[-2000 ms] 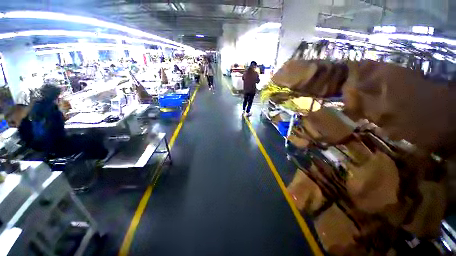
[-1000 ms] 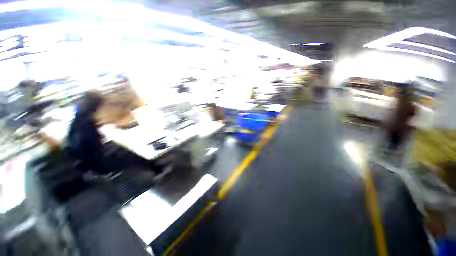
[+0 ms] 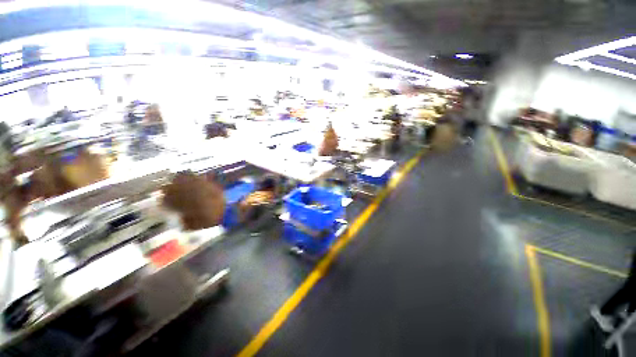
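Note:
Neither my left hand nor my right hand is in the picture. The frame is blurred. Nearest in front on the left is a long work table [image 3: 104, 268] with pale surfaces and a red item [image 3: 167, 252] on it. A rounded brown piece [image 3: 194, 200], perhaps a bag, stands at its far end. Blue crates [image 3: 314, 209] are stacked on the floor beside the yellow line.
A dark aisle floor [image 3: 432, 265] runs ahead between yellow lines [image 3: 300, 289]. Bright work tables fill the left side. White-sided bins or covered tables [image 3: 554, 167] holding brown items stand at right. A person's dark-clothed leg and pale shoe [image 3: 608, 317] show at the right edge.
The view has moved forward along the aisle and turned left. The brown bag pile at right has gone out of view. The blue crates are nearer. The seated person at left is out of view.

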